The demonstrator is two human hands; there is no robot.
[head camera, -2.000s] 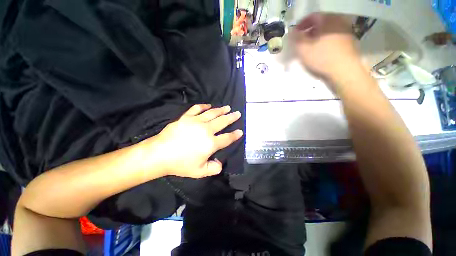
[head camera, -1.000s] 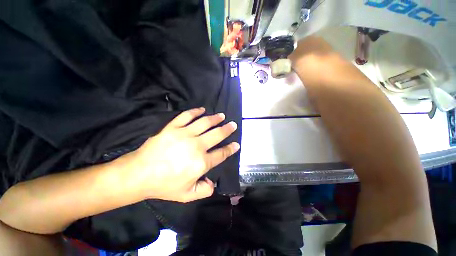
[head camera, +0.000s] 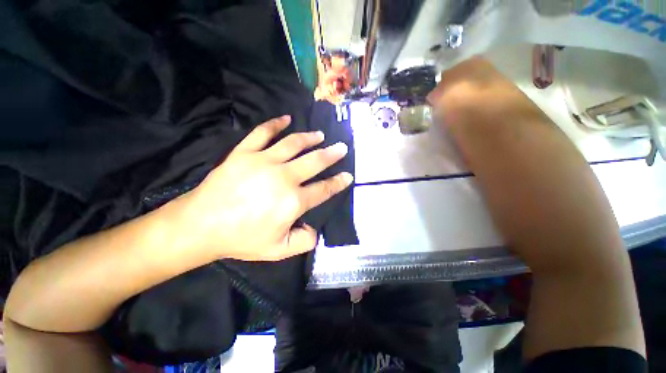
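A large black garment (head camera: 175, 80) covers the left of the machine bed and hangs over the front edge. Its straight edge runs up to the presser foot (head camera: 343, 111). My left hand (head camera: 263, 197) lies flat on the cloth, fingers spread, fingertips near that edge. My right hand (head camera: 464, 84) is behind the cream ribbed knob (head camera: 415, 119), right of the needle area. Its fingers are mostly hidden by the machine parts and blurred, so what they touch cannot be told. The orange-red piece (head camera: 337, 76) is left of the needle.
The white machine head with blue lettering (head camera: 621, 22) is at upper right. A green strip (head camera: 298, 44) stands left of the needle. The ruler tape (head camera: 423, 271) runs along the table's front edge. My dark-clothed lap (head camera: 394, 320) is below.
The black cloth edge has moved up toward the needle with my left hand, and its lower end now lies on the bed. My right hand went from the machine head to beside the knob.
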